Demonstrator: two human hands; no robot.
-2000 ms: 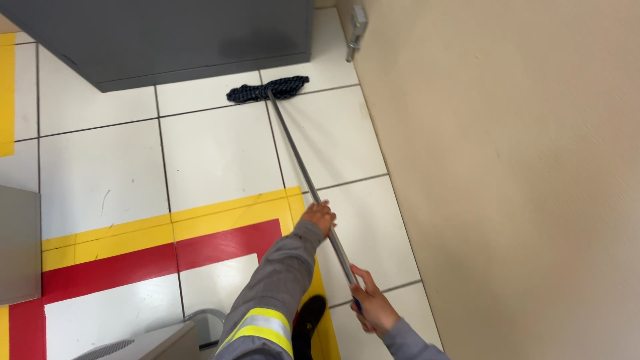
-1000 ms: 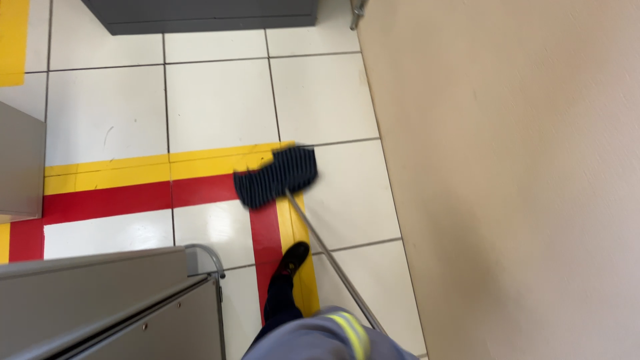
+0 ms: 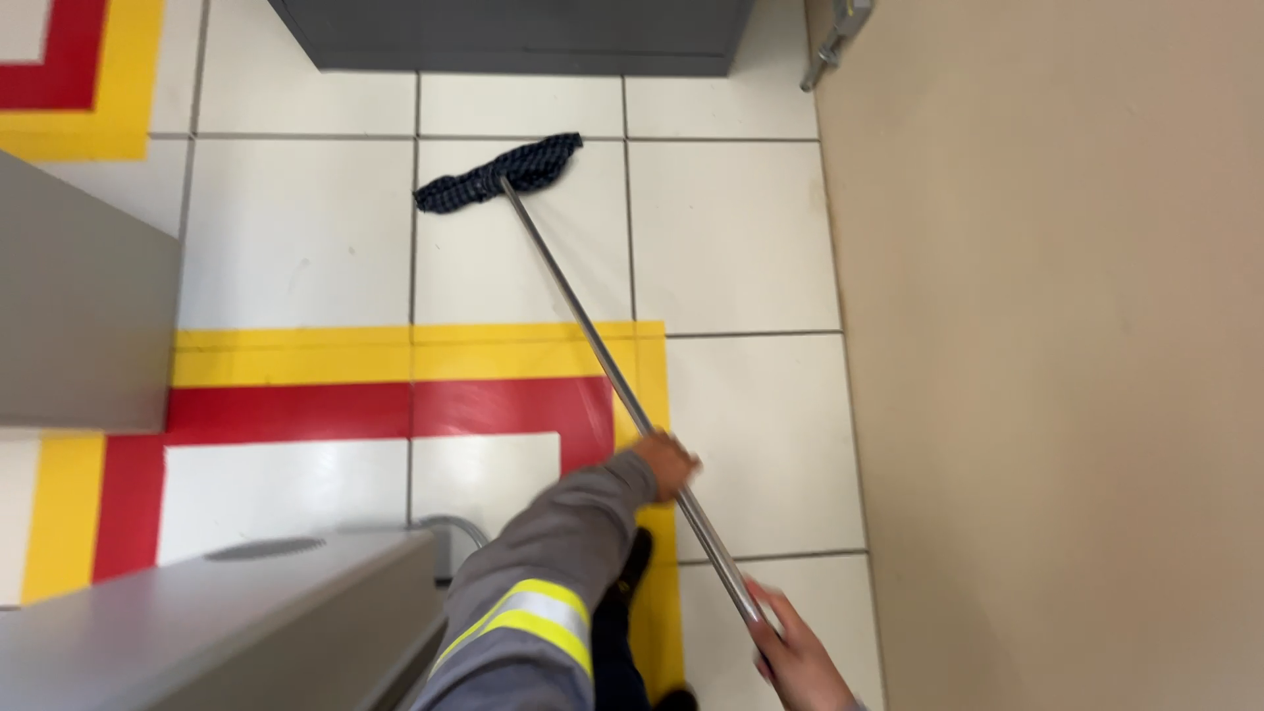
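A mop with a dark blue checked cloth head (image 3: pixel 499 176) lies against the white tiled floor, below the dark grey cabinet. Its metal pole (image 3: pixel 592 336) slants down and right to my two hands. My left hand (image 3: pixel 668 464), in a grey sleeve with a yellow and silver reflective band, grips the pole around its middle. Lower down, near the pole's end, my right hand (image 3: pixel 798 644) is closed around it, partly cut off by the bottom edge.
A dark grey cabinet (image 3: pixel 523 39) stands at the top. A beige wall (image 3: pixel 1057 355) runs down the right, with a metal fitting (image 3: pixel 834 49). Grey cabinets stand at left (image 3: pixel 79 306) and lower left (image 3: pixel 247 602). Yellow tape (image 3: pixel 296 357) and red tape (image 3: pixel 296 410) mark the floor. My shoe (image 3: pixel 637 563) is below.
From one second ago, the mop head has moved away from me, off the tape corner to the tiles near the dark cabinet. Both hands, out of view then, show on the pole.
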